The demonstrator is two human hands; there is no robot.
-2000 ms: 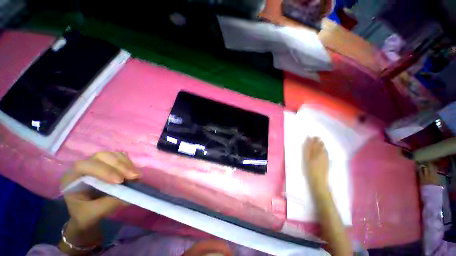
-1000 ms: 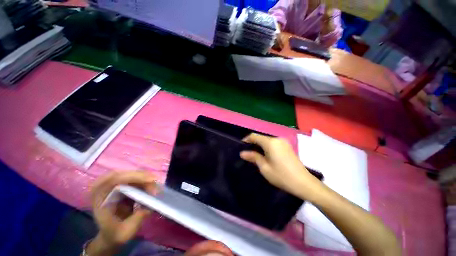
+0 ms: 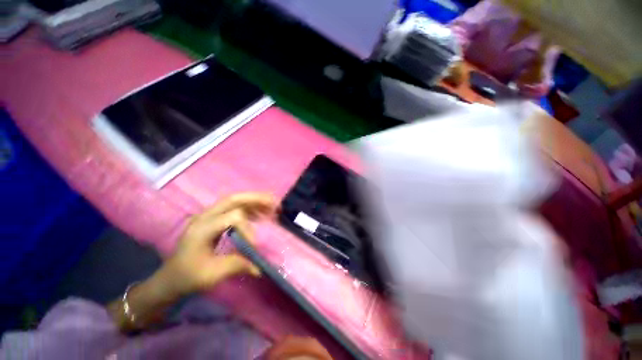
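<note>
My left hand point(image 3: 218, 242) grips the upper left end of a thin dark tablet point(image 3: 299, 299), seen edge-on and tilted near the bench's front edge. A second black tablet point(image 3: 325, 193) lies on the pink bench point(image 3: 260, 151) with a small white label at its near left corner. A blurred white foam sheet point(image 3: 457, 211) is raised over its right part. My right hand is not visible. The sheet covers the area at the right.
Another black tablet point(image 3: 184, 109) lies on white interleaves at the left. Layered stacks stand at the far left point(image 3: 102, 20) and far side point(image 3: 422, 49). A green mat point(image 3: 299, 105) runs behind the bench. A person in a pink smock point(image 3: 496, 35) is beyond.
The white sheet has risen from the right of the bench and now hides my right hand. The white layer along the tablet in my left hand no longer shows. The view has shifted.
</note>
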